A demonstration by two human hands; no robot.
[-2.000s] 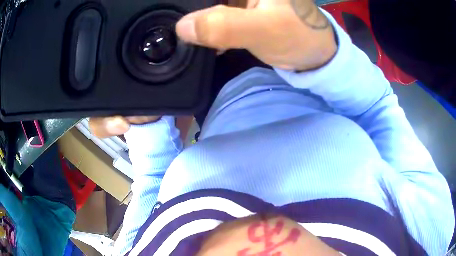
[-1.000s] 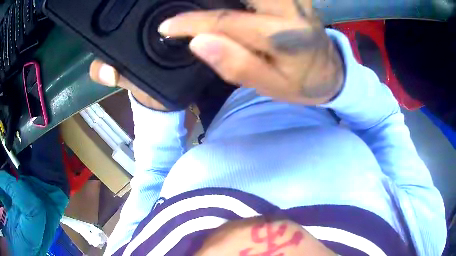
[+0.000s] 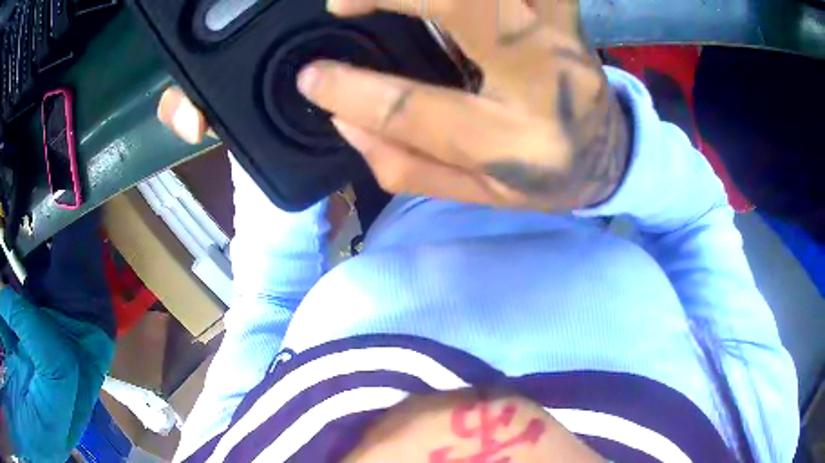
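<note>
A black portable player is held tilted at the top centre, its speaker side facing up and its top cut off by the frame edge. It shows a long oval recess and a round speaker ring. My left hand grips the player from beneath; only the thumb shows at its left edge, the other fingers are hidden. My right hand lies over the speaker side, with a fingertip on the middle of the ring, covering the centre cap. Another fingertip is near the player's top edge.
A pink-rimmed smartphone lies on the dark green bench at left. Stacked black players stand at the upper left. A cardboard box is below the bench. A person's teal sleeve is at lower left, a red stool at right.
The player has turned from level to steeply tilted. My right hand has moved from the ring's edge onto its middle, covering the cap. The smartphone now shows fully.
</note>
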